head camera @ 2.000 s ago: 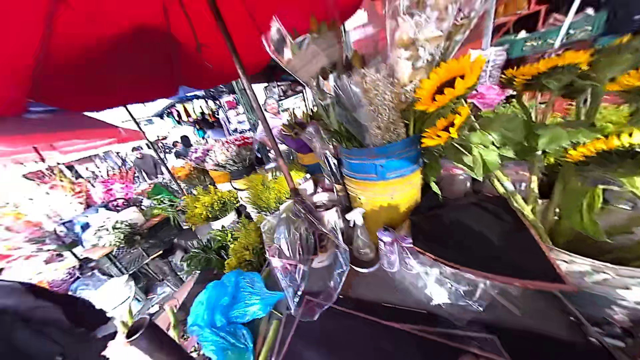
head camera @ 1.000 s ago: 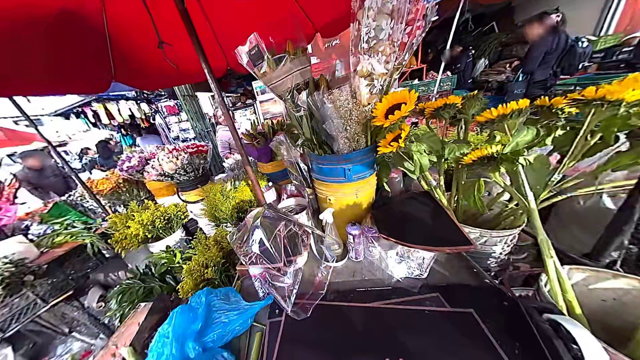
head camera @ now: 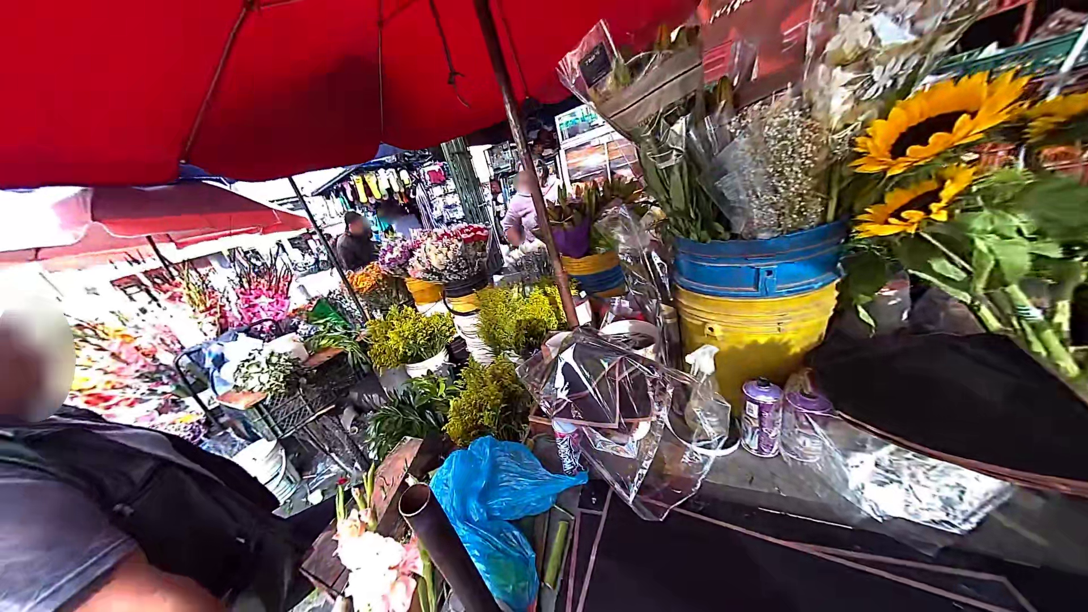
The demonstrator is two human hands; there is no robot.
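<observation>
Neither of my hands shows in the head view. Sheets of black wrapping paper with pinkish edge lines (head camera: 731, 561) lie on the table at the bottom. Above them a crumpled clear cellophane wrap (head camera: 625, 416) hangs by the umbrella pole (head camera: 523, 153). A blue plastic bag (head camera: 497, 510) lies left of the black sheets. Behind the cellophane stand a white-topped spray bottle (head camera: 704, 391) and a purple-capped spray can (head camera: 761, 416). A blue and yellow bucket (head camera: 756, 314) holds wrapped flowers. Sunflowers (head camera: 931, 132) are at the right, above another black sheet (head camera: 952, 399).
A person with a black backpack (head camera: 170, 501) is close at the lower left. A dark tube (head camera: 446, 552) and pale gladioli (head camera: 374, 561) stand beside the blue bag. Yellow filler flowers (head camera: 408, 334) and a black crate (head camera: 293, 408) are farther off. A red umbrella (head camera: 323, 85) spreads overhead.
The view has swung left since one second ago. The person with the backpack now fills the lower left, where the frame of one second ago shows plants and crates.
</observation>
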